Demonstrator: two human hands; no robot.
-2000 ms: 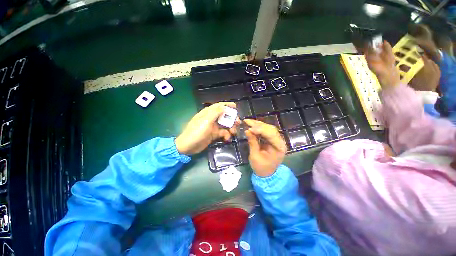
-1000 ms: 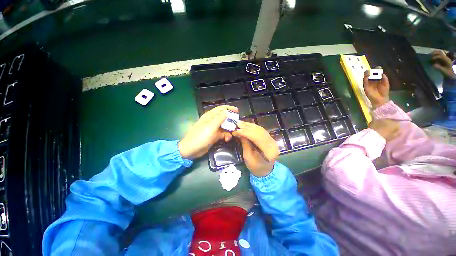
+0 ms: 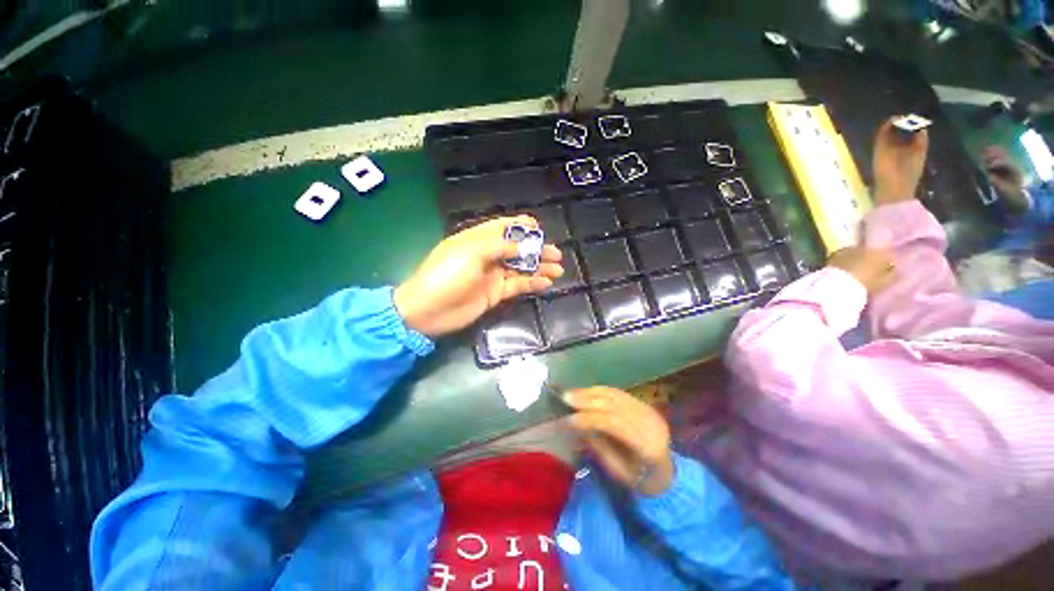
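Observation:
My left hand (image 3: 468, 277) holds a device housing (image 3: 524, 247) above the near left part of the tray, its dark inside with pale rim facing up. My right hand (image 3: 618, 429) is near the bench's front edge, right of a crumpled white patch (image 3: 522, 382). A thin dark tool (image 3: 559, 395) seems to stick out from its fingertips; it is small and blurred. The black blister tray (image 3: 609, 262) lies on the green bench, with several outlined housings (image 3: 584, 171) in its far and right pockets.
Two white housings (image 3: 318, 201) lie on the green bench left of the tray. Stacked black trays (image 3: 87, 346) stand at far left. A white strip and metal post (image 3: 595, 58) border the far side. At right, a person in pink holds a housing (image 3: 911, 122) beside a yellow-edged strip (image 3: 818, 173).
My right hand has left the housing and moved down toward me, beside the white patch. The housing in my left hand has turned from white face to dark inside. The neighbour's hand has shifted.

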